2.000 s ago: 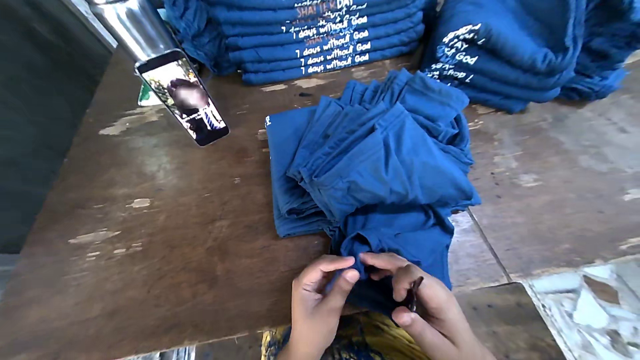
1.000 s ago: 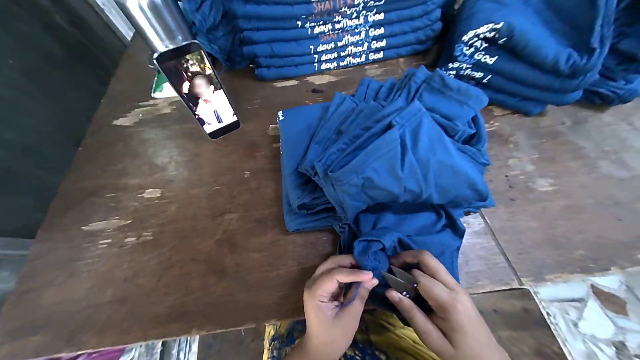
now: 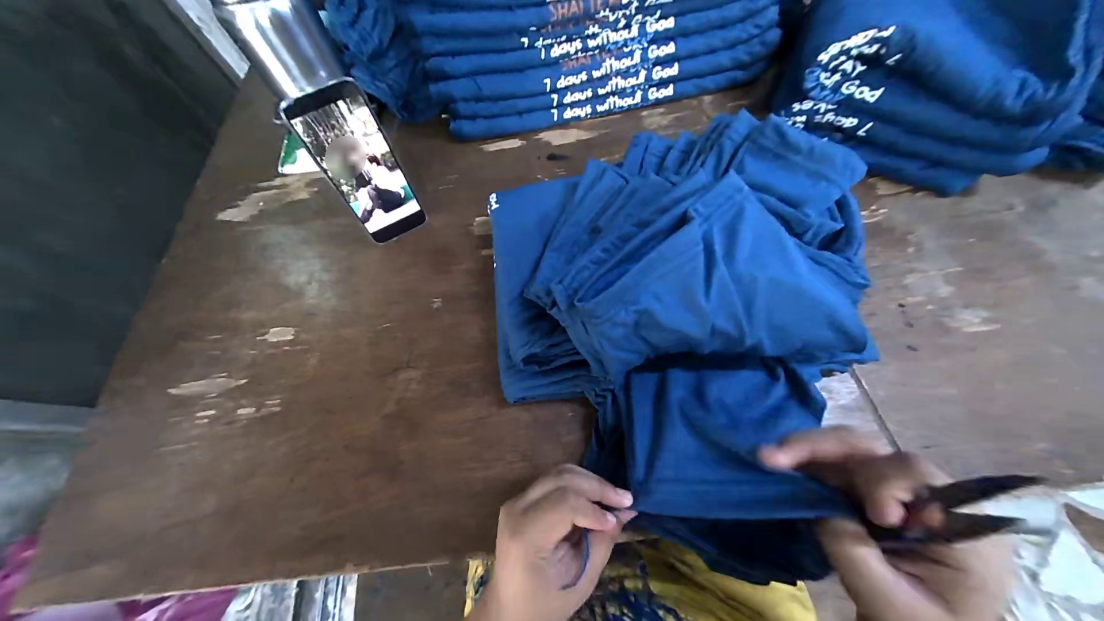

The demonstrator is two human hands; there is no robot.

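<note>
A blue fabric garment (image 3: 724,440) hangs over the table's front edge, its hem stretched between my hands. My left hand (image 3: 561,535) pinches the left end of the hem, and a loose blue thread lies against its palm. My right hand (image 3: 897,509), somewhat blurred, grips the right end of the hem between thumb and fingers. That same hand also holds dark thread snips (image 3: 970,509), their blades apart and pointing right, away from the fabric. Just behind the hem lies a heap of folded blue garments (image 3: 690,267).
Printed blue garments are stacked at the back (image 3: 604,65) and back right (image 3: 931,95). A lit phone (image 3: 354,159) leans on a metal bottle (image 3: 280,43) at the back left. The worn wooden table (image 3: 345,414) ends just before me; yellow patterned cloth (image 3: 724,595) shows below.
My hands have moved apart, and the bunched blue fabric between them is now spread along its hem. The snips, at the fabric a second ago, have swung out to the right.
</note>
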